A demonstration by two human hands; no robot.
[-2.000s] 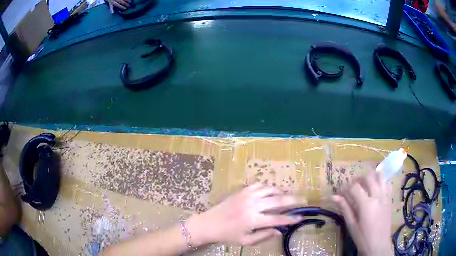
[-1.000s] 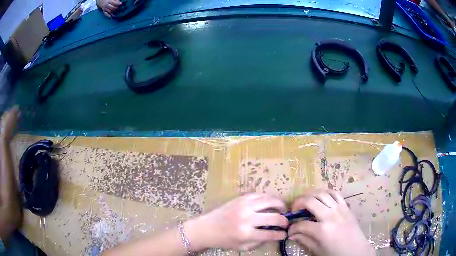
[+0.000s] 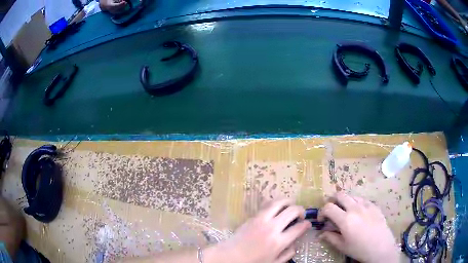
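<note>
My left hand point(image 3: 272, 231) and my right hand point(image 3: 356, 226) meet low in the picture, right of the middle. Both hold a dark headband point(image 3: 312, 214) between their fingers. Only a short stretch of it shows between the fingertips; the rest is hidden by the hands or cut off by the lower edge. The white glue bottle point(image 3: 396, 160) with an orange tip lies tilted to the upper right of my right hand. Loose dark trim strips point(image 3: 430, 210) lie in a tangled pile at the right of the mat.
The cardboard mat point(image 3: 231, 174) carries brown speckles. Stacked headbands point(image 3: 43, 182) lie at its left, beside another person's arm point(image 3: 11, 226). Several headbands point(image 3: 172, 85) lie spaced on the green conveyor point(image 3: 267, 77). Another person's hand point(image 3: 113, 5) is at the top left.
Both hands have left the bottle's side and come together on the headband, shifting slightly right in the last second. The headbands on the conveyor have moved right. The neighbour's arm at left has drawn back.
</note>
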